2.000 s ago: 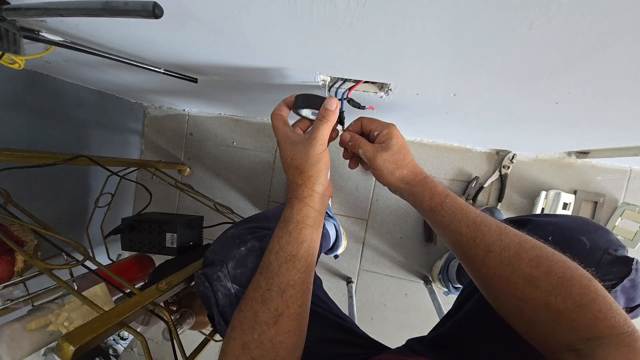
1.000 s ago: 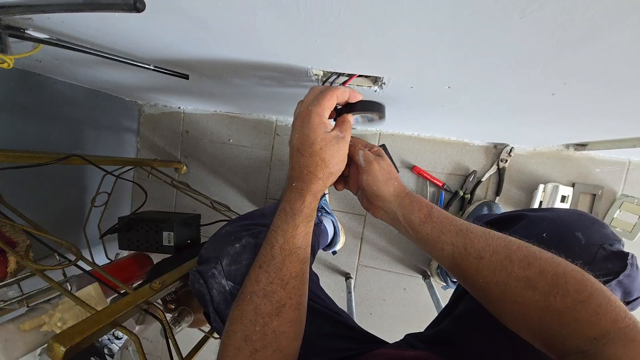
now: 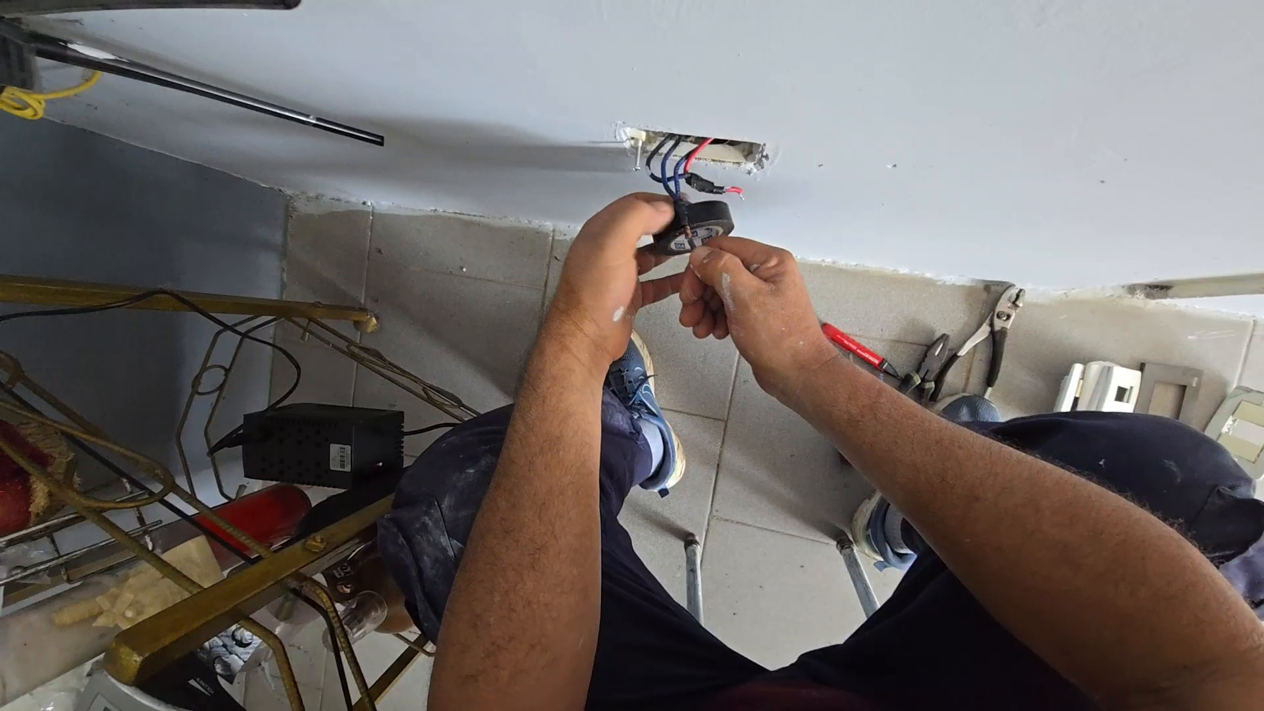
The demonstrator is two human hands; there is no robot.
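A recessed wall box opens low in the pale wall, with blue, dark and red wires coming out. One wire end wrapped in black tape shows red strands at its tip. My left hand holds a roll of black electrical tape just below the box, its thumb against the blue wires. My right hand pinches at the lower end of these wires, in front of the roll's face; exactly what lies between its fingertips is too small to tell.
On the tiled floor at right lie a red marker-like tool, pliers, slip-joint pliers, a white switch module and frames. A brass-coloured metal frame and a black box stand at left.
The tape roll and my left hand have shifted off the wires since one second ago, and the taped wire end shows again. My right hand has moved up to the wires beside the roll.
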